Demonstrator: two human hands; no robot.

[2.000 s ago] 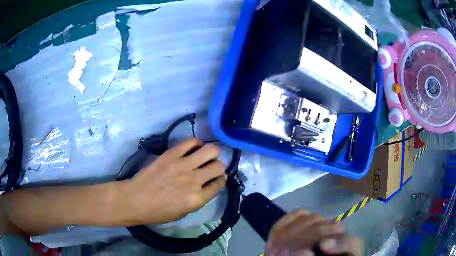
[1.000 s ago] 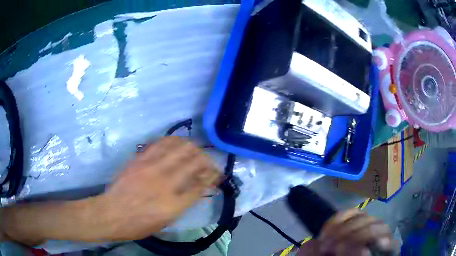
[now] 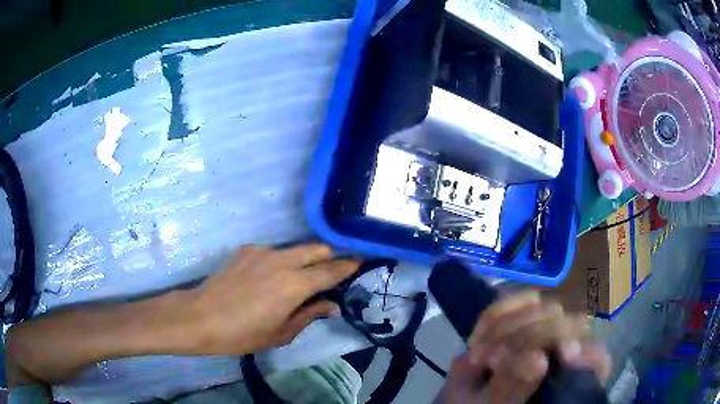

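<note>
A black headset frame (image 3: 400, 364) lies at the lower middle, its open round end with thin wires facing up. My left hand (image 3: 272, 296) holds it near that ring, fingertips at the ring's upper left edge. My right hand (image 3: 525, 339) is gripped around a thick black electric screwdriver (image 3: 462, 293), whose front end points up-left at the front edge of the blue tray. The screw feeder (image 3: 493, 130) sits in the blue plastic tray (image 3: 317, 189), its shiny plate (image 3: 395, 189) just beyond the screwdriver's front end. The driver tip is too unclear to tell if it touches anything.
White foam sheet (image 3: 245, 102) covers the green bench. More black headset frames (image 3: 24, 229) lie at the left edge. Loose tools (image 3: 540, 225) lie in the tray right of the feeder. A pink fan (image 3: 663, 118) and cardboard box (image 3: 620, 264) are at the right.
The headset frame has turned and shifted right, with its ring now showing. My left hand moved with it. The screwdriver swung right, then came back up-left to the tray's edge. The view shifted slightly.
</note>
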